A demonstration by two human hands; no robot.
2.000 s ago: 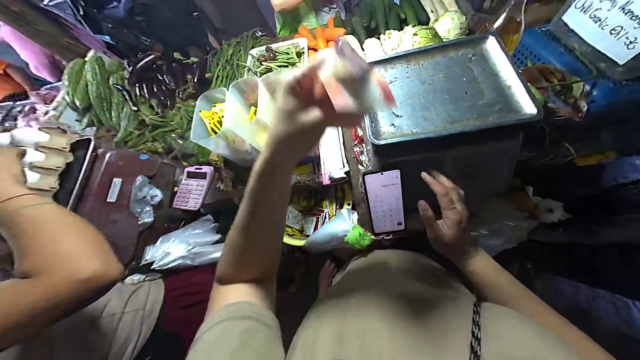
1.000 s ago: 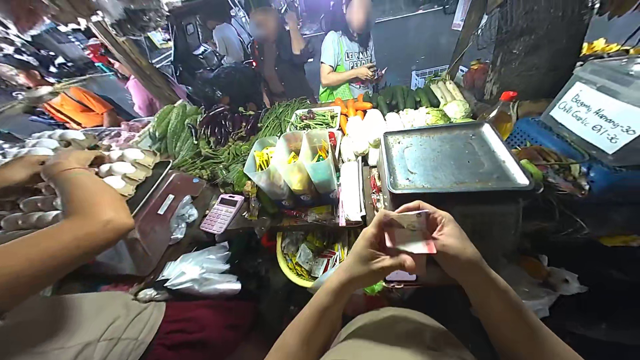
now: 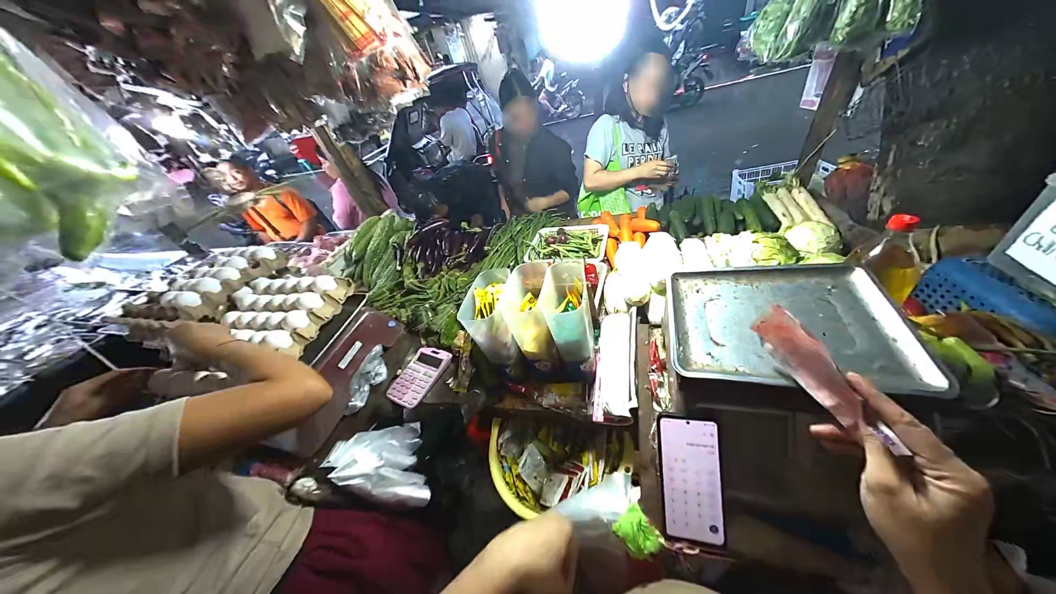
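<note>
My right hand grips folded reddish banknotes, which extend over the front of a metal tray. Low in the middle, my left hand is partly cut off by the frame edge; its fingers are hidden, so its hold is unclear. It is beside a clear plastic bag with a green leafy piece. Between my hands lies a smartphone showing a calculator. A yellow-rimmed basket of small packets stands behind my left hand.
At left a co-worker's arm reaches over egg trays. A pink calculator, plastic bags and clear containers stand nearby. Vegetables line the back, with people beyond. An oil bottle is at right.
My hands, together on the banknotes one second ago, are now apart. The right hand has moved right with the notes; the left has moved down and left. The phone is uncovered. The view has tilted up.
</note>
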